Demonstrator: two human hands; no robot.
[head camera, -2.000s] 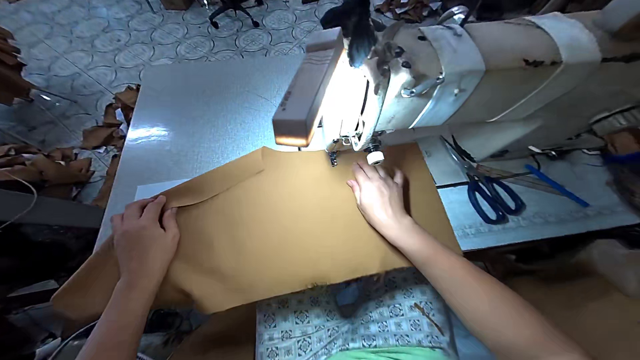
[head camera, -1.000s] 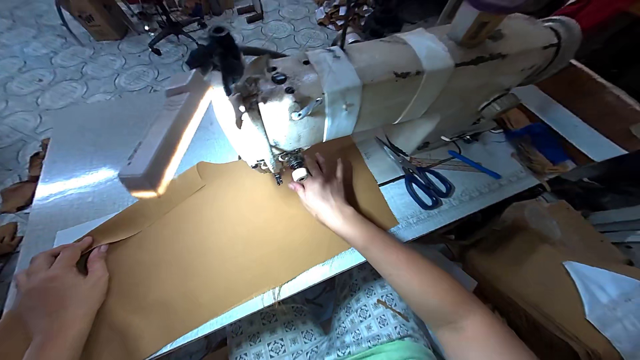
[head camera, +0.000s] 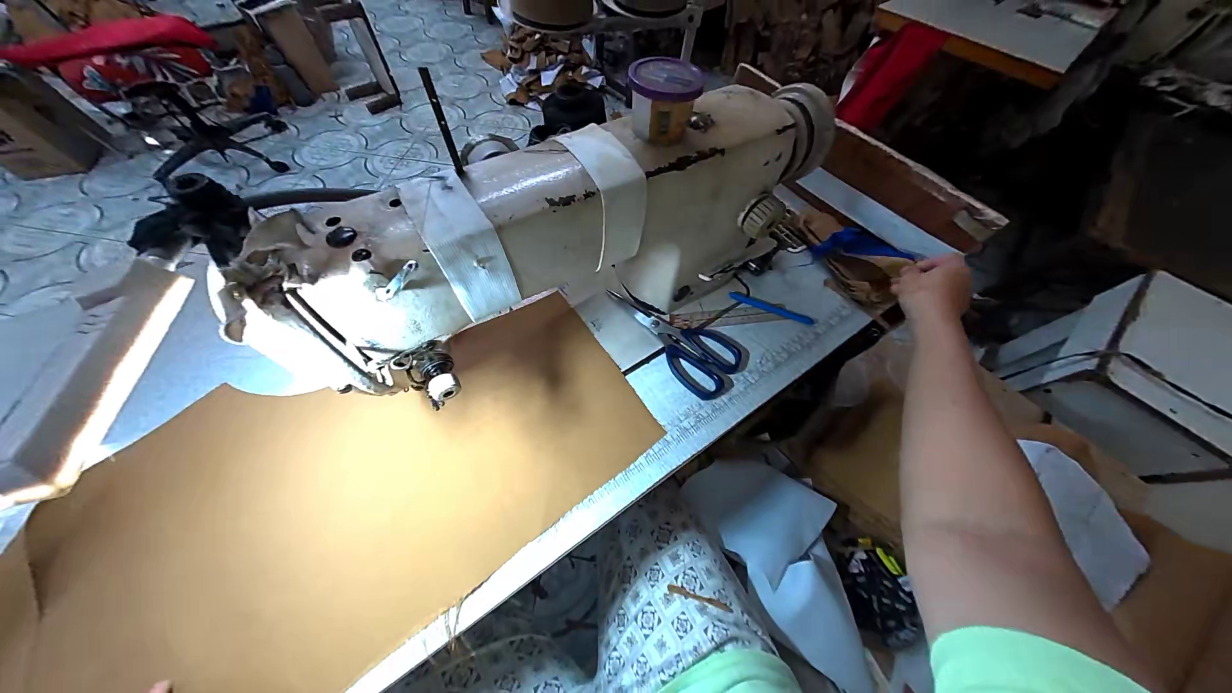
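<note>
Tan fabric (head camera: 318, 520) lies flat across the table, its upper part under the head of an industrial sewing machine (head camera: 539, 202). Only a fingertip of my left hand (head camera: 162, 687) shows, at the bottom edge over the fabric. My right hand (head camera: 934, 287) is stretched out to the table's far right end, fingers closed at the edge of a blue item (head camera: 861, 243) that lies among brown scraps; whether it grips this item is unclear. Blue-handled scissors (head camera: 698, 356) and a blue pen-like tool (head camera: 772, 308) lie between the fabric and that hand.
A lit lamp (head camera: 106, 375) hangs at left beside the machine head. A purple-lidded tub (head camera: 664, 96) stands on the machine. A ruler scale (head camera: 712, 414) runs along the table's front edge. Right of my lap are pale cloth (head camera: 770, 539), brown material and a white cabinet (head camera: 1169, 356).
My right hand has left the fabric beside the needle area and reached to the table's right end. My left hand has nearly gone out of view. The view has swung right.
</note>
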